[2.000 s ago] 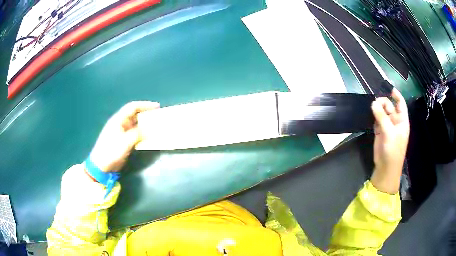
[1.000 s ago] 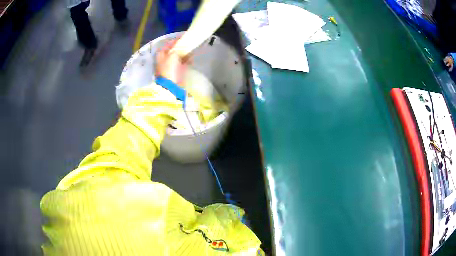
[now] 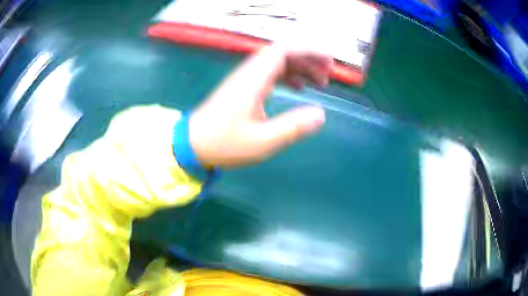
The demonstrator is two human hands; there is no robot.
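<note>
My left hand (image 3: 255,115), with a blue wrist strap (image 3: 186,144) and yellow sleeve, is raised over the green bench. Its thumb and fingers are apart and nothing shows in it; it is blurred. Behind the fingers, at the top, lies the white chassis plate (image 3: 324,23) with a red border (image 3: 208,37) and thin dark wires. My fingers hide part of the border; touching cannot be told. My right hand is not in view.
A white sheet (image 3: 443,214) lies on the green bench (image 3: 359,173) at the right, beside dark strips (image 3: 489,208). Blurred white sheets (image 3: 49,121) are at the left. Blue bins (image 3: 503,34) stand at the upper right. A pale bin edge (image 3: 26,231) shows lower left.
The view has swung from the pale bin at the left back to the bench and plate. My left hand has left the bin and the white sheet it held earlier no longer shows in it.
</note>
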